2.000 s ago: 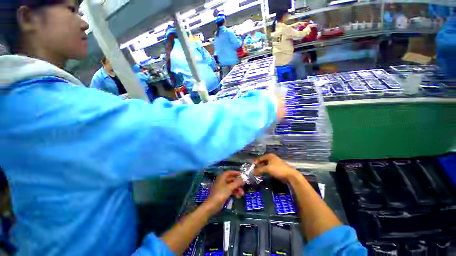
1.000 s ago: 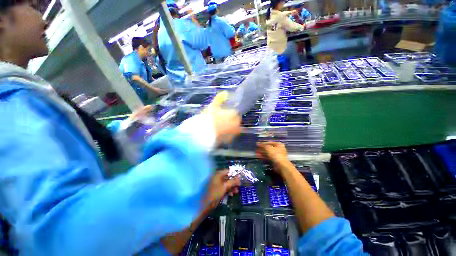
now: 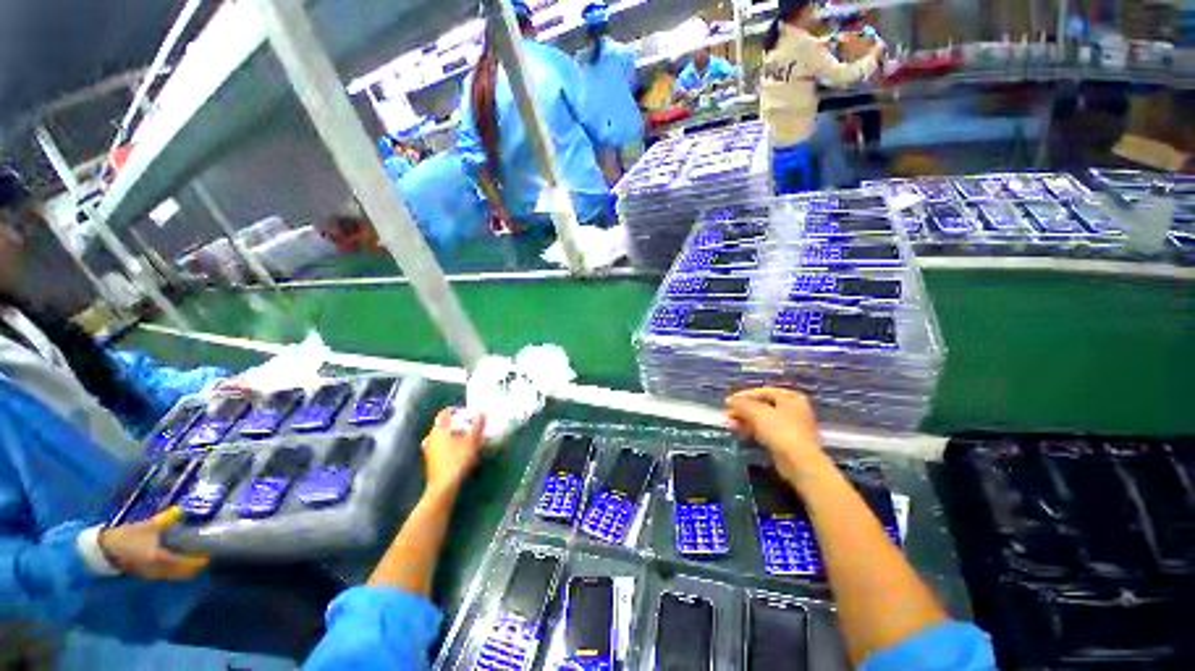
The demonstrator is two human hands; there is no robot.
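Note:
A clear blister tray [image 3: 642,566] lies in front of me with several keypad phones face up in two rows. My left hand [image 3: 452,448] is beyond the tray's left corner, at the edge of a crumpled whitish bag heap [image 3: 520,383]; whether its fingers grip the film I cannot tell. My right hand [image 3: 773,422] is over the tray's far edge, before the stacked filled trays [image 3: 790,295], fingers bent together; I cannot see whether something small is between them. A narrow white piece [image 3: 642,522] lies beside a phone.
A black blister tray [image 3: 1068,551] is at the right. At the left a person's hand [image 3: 155,544] holds a stack of filled phone trays [image 3: 282,518]. A pale post [image 3: 380,184] rises beyond the belt rail. Another tray stack [image 3: 695,171] and people in blue smocks are farther back.
The person at the left has drawn back with a tray stack, uncovering the belt. My left hand has moved left from over the tray to the bag heap. The shiny crumpled piece over the tray is gone.

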